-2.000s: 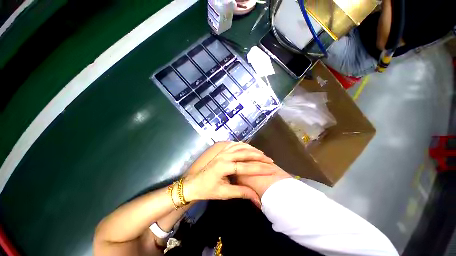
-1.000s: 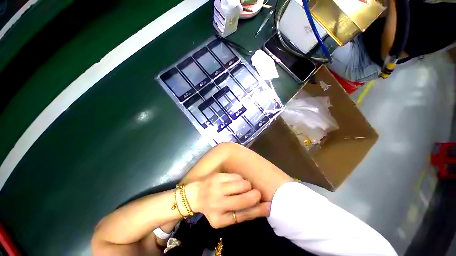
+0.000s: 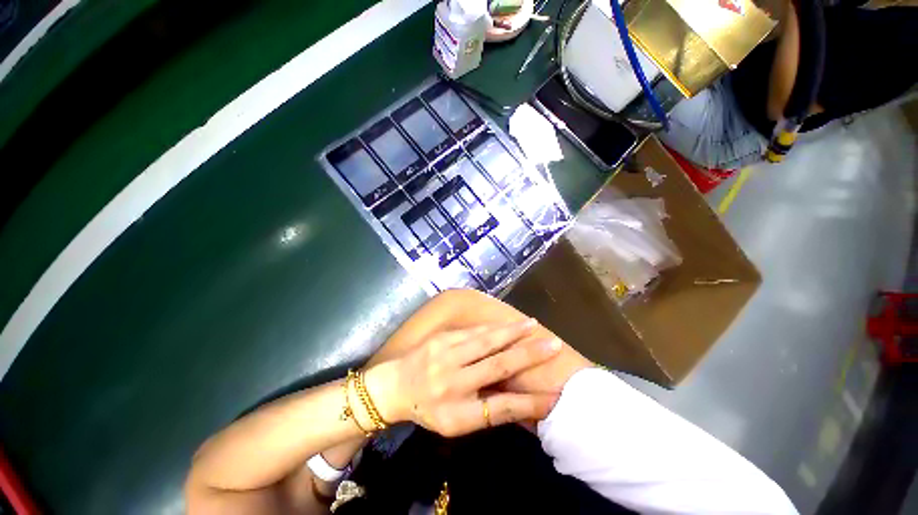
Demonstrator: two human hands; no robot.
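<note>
My bare left hand [image 3: 458, 382], with gold bracelets and a ring, lies across my right wrist area, its fingers slightly apart and holding no object. My right hand [image 3: 448, 317] is bent underneath; its fingers are hidden behind my left hand and forearm. A white sleeve covers my right arm. A shiny gridded tray [image 3: 348, 188] of dark rectangular units [image 3: 381, 164] lies on the green bench just beyond my hands. A few units lie crosswise on top of others. Glare hides part of the tray.
An open carton [image 3: 710, 292] with crumpled film [image 3: 629, 236] stands right of the tray. Behind are white paper [image 3: 536, 134], a black phone-like slab [image 3: 594, 129], a white bottle [image 3: 460, 38], a gold box [image 3: 695, 45] and a blue hose [image 3: 637, 65]. Part of another person shows at upper right.
My left hand slid up my right forearm with its fingers curled, then came back with them straighter. The tray and carton shifted slightly right in view.
</note>
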